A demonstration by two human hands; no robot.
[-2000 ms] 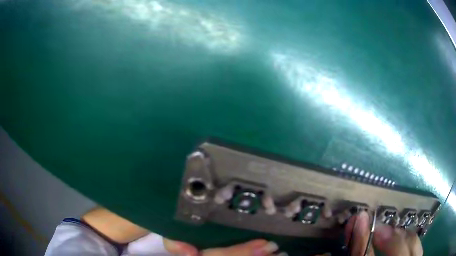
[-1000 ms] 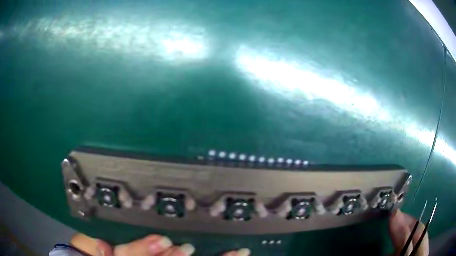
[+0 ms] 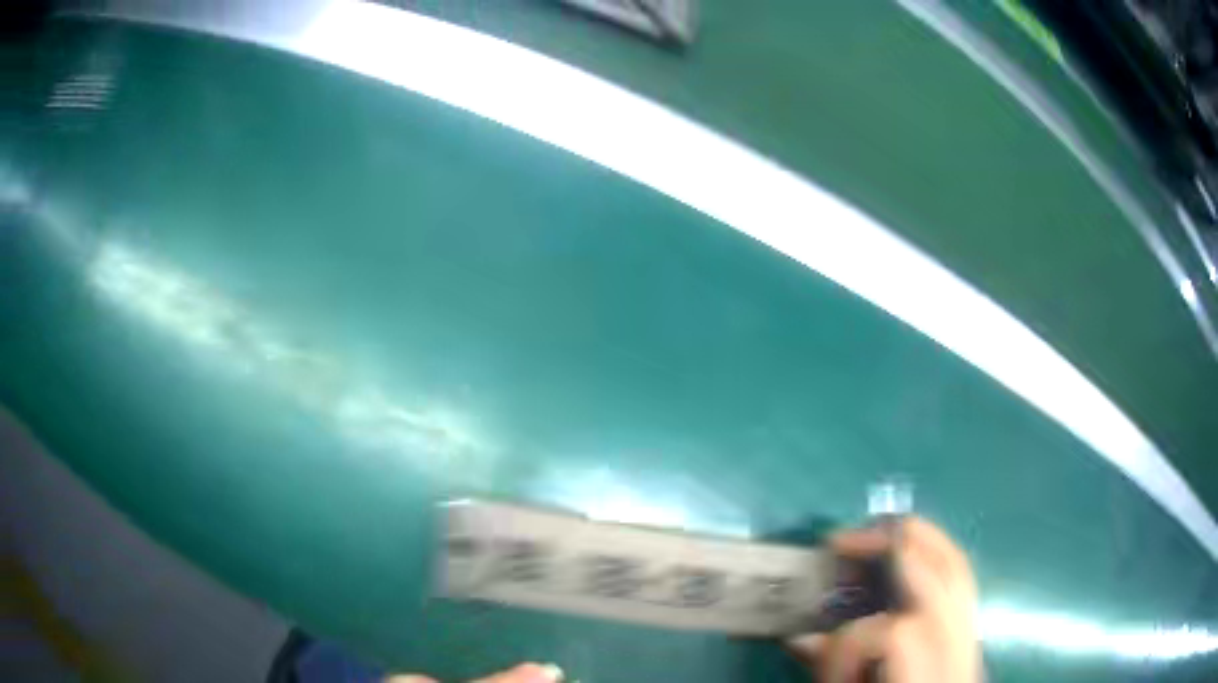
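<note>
The fixture bar [image 3: 648,576] is at the lower middle, blurred, with its dark stations in a row. My right hand [image 3: 908,607] is closed around the bar's right end, its fingers and thumb on either side. A dark shape shows between these fingers; I cannot tell whether it is the tweezers. My left hand [image 3: 488,676] is cut off by the bottom edge below the bar's left part; only some fingers show, apart from the bar. The small workpieces are too blurred to make out singly.
A bright metal strip [image 3: 748,187] curves between the glossy green worktop [image 3: 561,307] and the darker green conveyor belt [image 3: 855,120]. Another bar [image 3: 641,16] is partly visible on the belt. Dark machinery stands at the upper right. Grey floor with a yellow line shows lower left.
The view has shifted toward the belt. My right hand now grips the bar's right end, and the bar looks smaller and farther away. My left hand shows less, at the bottom edge.
</note>
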